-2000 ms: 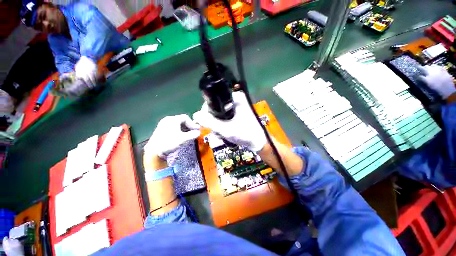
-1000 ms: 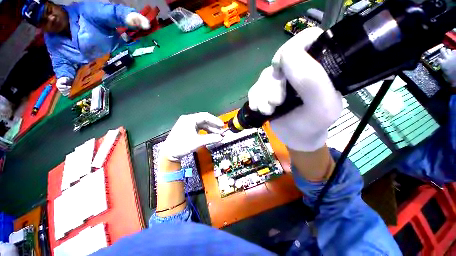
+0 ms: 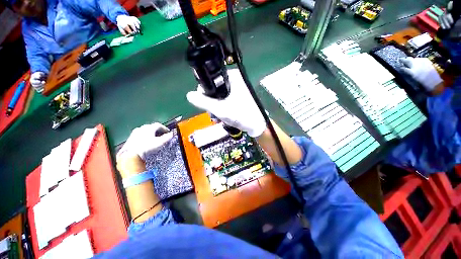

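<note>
A green circuit board point(image 3: 233, 159) with white, black and yellow parts lies on the orange-brown fixture point(image 3: 227, 207). A silver-white bar point(image 3: 210, 135) runs along its far edge. My right hand point(image 3: 237, 103), in a white glove, is closed around the black electric screwdriver point(image 3: 208, 63). The screwdriver's yellow-black nose points down at the board's far edge, by the bar. My left hand point(image 3: 146, 141), gloved with a light blue wrist band, is over the screw tray point(image 3: 169, 167), with speckled grey filling. Its fingertips are bent down; whether they pinch a screw cannot be seen.
White sheets lie on a red board point(image 3: 112, 202) at left. Rows of pale strips point(image 3: 323, 119) lie right of the fixture. A loose board point(image 3: 72, 103) is on the green belt point(image 3: 146, 76). One person sits across; another person's gloved hand point(image 3: 422, 72) is at right. A black cable hangs over my right arm.
The screwdriver has swung from pointing sideways to upright, with its nose over the board's far edge. My left hand has moved from the screwdriver tip left to the screw tray.
</note>
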